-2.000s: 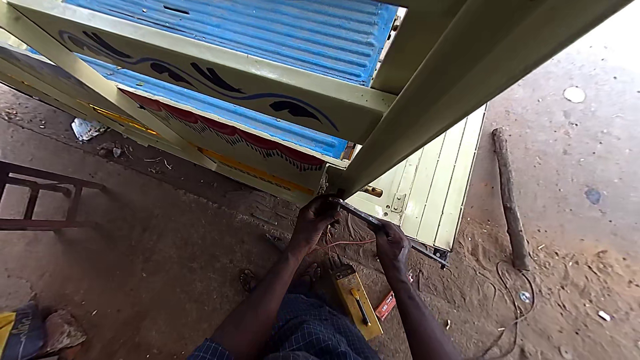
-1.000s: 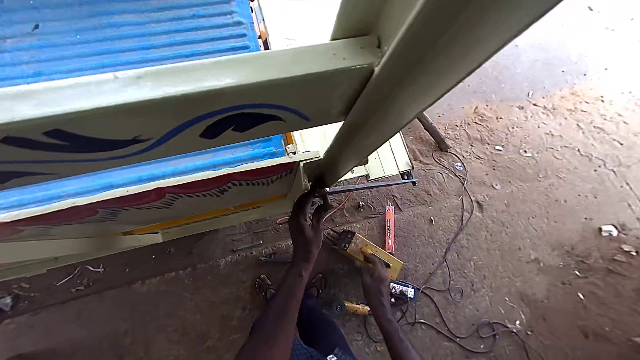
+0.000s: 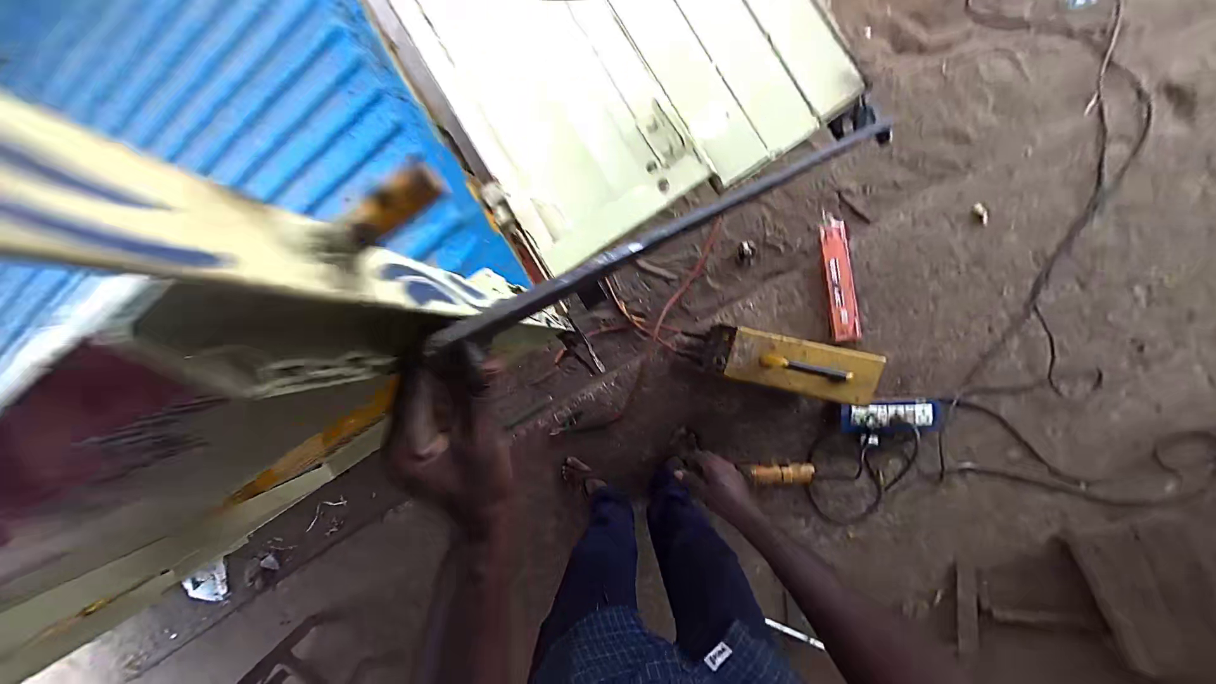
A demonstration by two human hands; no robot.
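Observation:
My left hand (image 3: 456, 456), blurred, is raised at the near end of a long dark metal bar (image 3: 646, 247), beside the edge of the painted metal body panel (image 3: 275, 275); its fingers curl round the bar's end. Lower down, my right hand (image 3: 712, 480) hangs over the ground by my feet, next to an orange-handled tool (image 3: 779, 473); whether it holds anything is unclear. A yellow metal box with a handle (image 3: 807, 366), likely a welding machine, lies to the right of my feet. A red packet (image 3: 840, 280) lies beyond it.
A blue power strip (image 3: 890, 416) with plugged-in cords lies right of the yellow box. Black cable (image 3: 1035, 285) loops over the dirt. Cream metal panels (image 3: 646, 104) extend ahead, beside blue corrugated sheet (image 3: 247, 114). Wood pieces (image 3: 1130, 579) lie at lower right.
My right hand has left the bar, where it was two seconds ago, and is now down by my feet, away from the yellow box. My left hand stays high at the bar's end. The view has turned.

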